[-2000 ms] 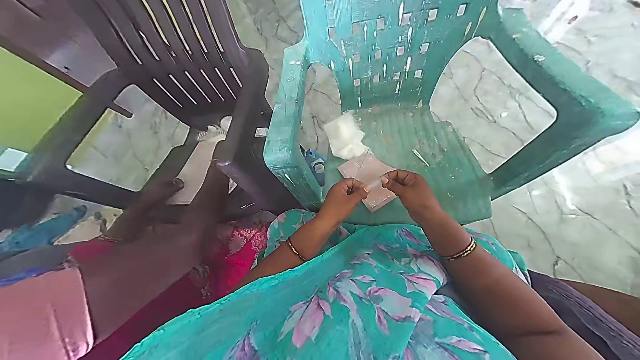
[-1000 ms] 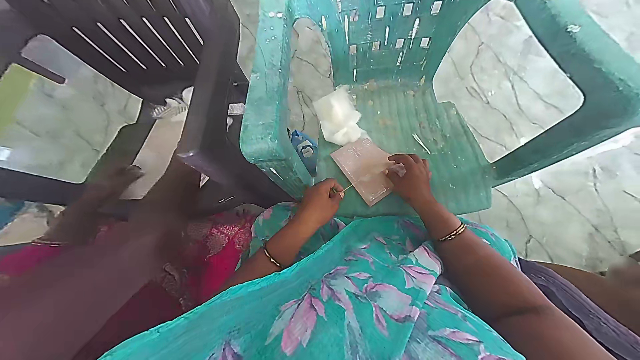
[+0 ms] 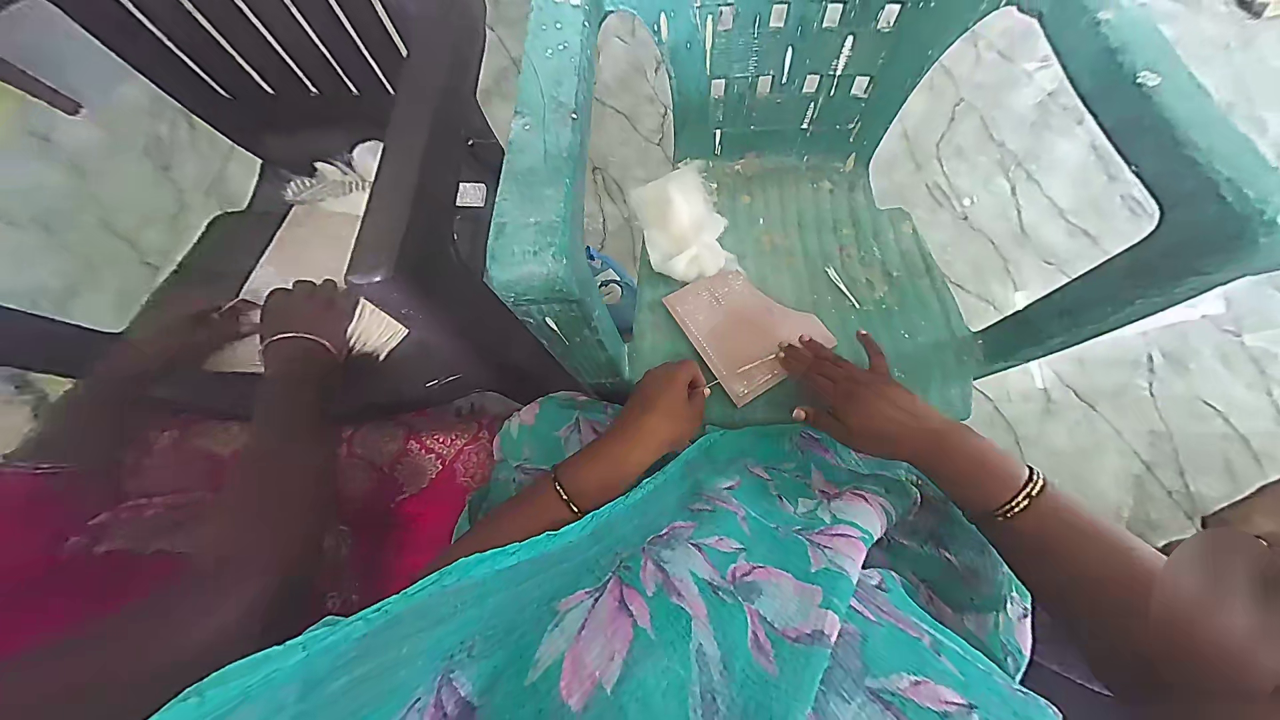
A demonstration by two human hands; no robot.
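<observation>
A flat pinkish-tan sheet point(image 3: 735, 325) with rows of small marks along its edges lies on the seat of a green plastic chair point(image 3: 900, 375). My left hand point(image 3: 660, 405) is at the sheet's lower left edge, its fingers pinching the end of a thin stick or wick that reaches across the sheet. My right hand point(image 3: 860, 395) lies palm down with spread fingers, its fingertips on the sheet's right part at the thin piece's other end. A fluffy white wad of cotton point(image 3: 685, 225) touches the sheet's top edge. Thin white pieces point(image 3: 842, 286) lie farther right on the seat.
At the left, another person's hands point(image 3: 305, 320) work over a pale board point(image 3: 305, 245) on a dark plastic chair point(image 3: 420, 200), beside a bundle of thin white pieces point(image 3: 375, 330). A blue item point(image 3: 612, 290) shows beyond the green chair's left armrest point(image 3: 540, 180).
Two seconds ago both my hands held a small piece together above the sheet. They have since parted, the left to the sheet's lower left edge, the right flat on its right part.
</observation>
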